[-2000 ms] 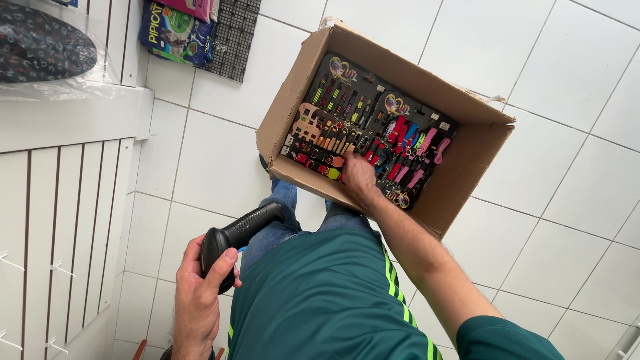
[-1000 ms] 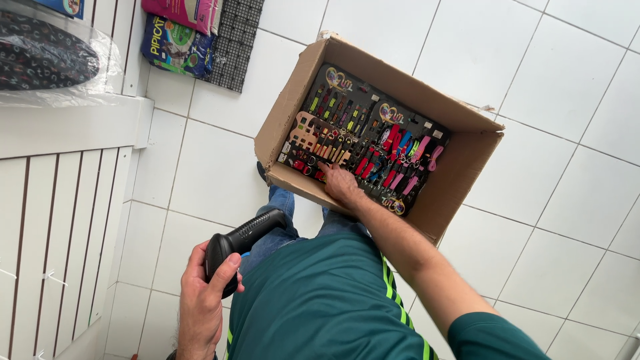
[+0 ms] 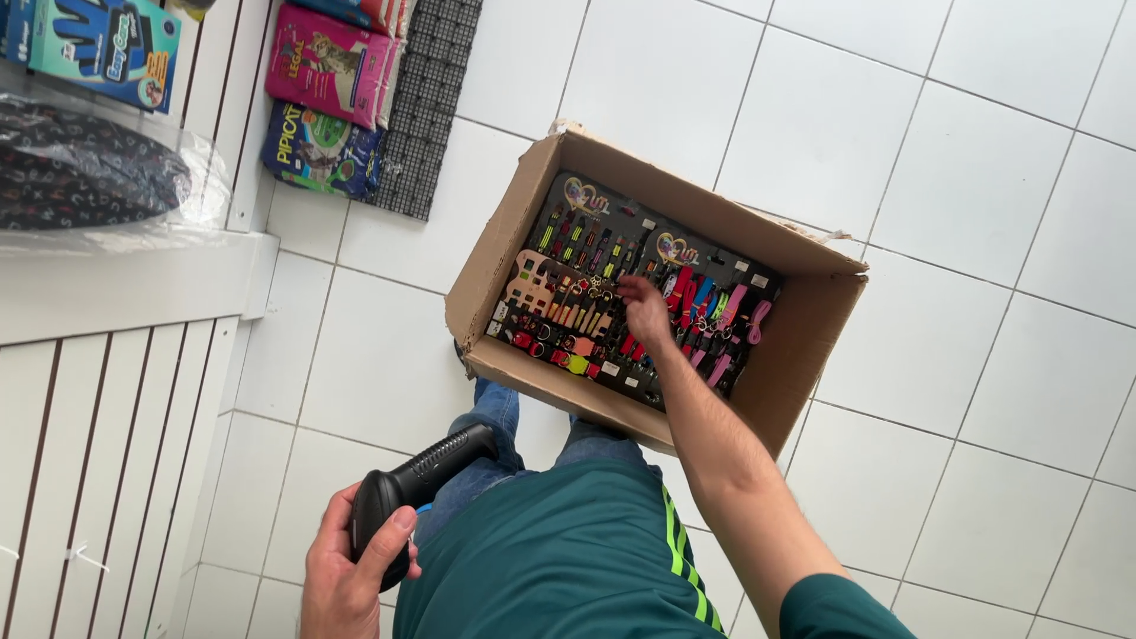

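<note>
My left hand (image 3: pixel 359 559) grips a black handheld barcode scanner (image 3: pixel 408 488) by its head end, with its ribbed handle pointing up and right. An open cardboard box (image 3: pixel 821 346) stands on the floor in front of my legs. Inside it lie dark display cards (image 3: pixel 701 235) with rows of colourful pet collars and straps, among them pink straps (image 3: pixel 732 306) and yellow-green ones. My right hand (image 3: pixel 646 311) reaches into the box over the middle of the cards, its fingertips at small items near the centre. Whether it pinches one of them is not clear.
At the upper left, bags of cat litter (image 3: pixel 333 67) rest beside a black plastic grid (image 3: pixel 430 106) on the white tiled floor. A white slatted wall unit (image 3: pixel 115 275) runs along the left, with a plastic-wrapped dark patterned item (image 3: pixel 89 169) and a blue-green box (image 3: pixel 106 53).
My right hand has moved from the lower part of the display cards up to their middle. The scanner stays in my left hand.
</note>
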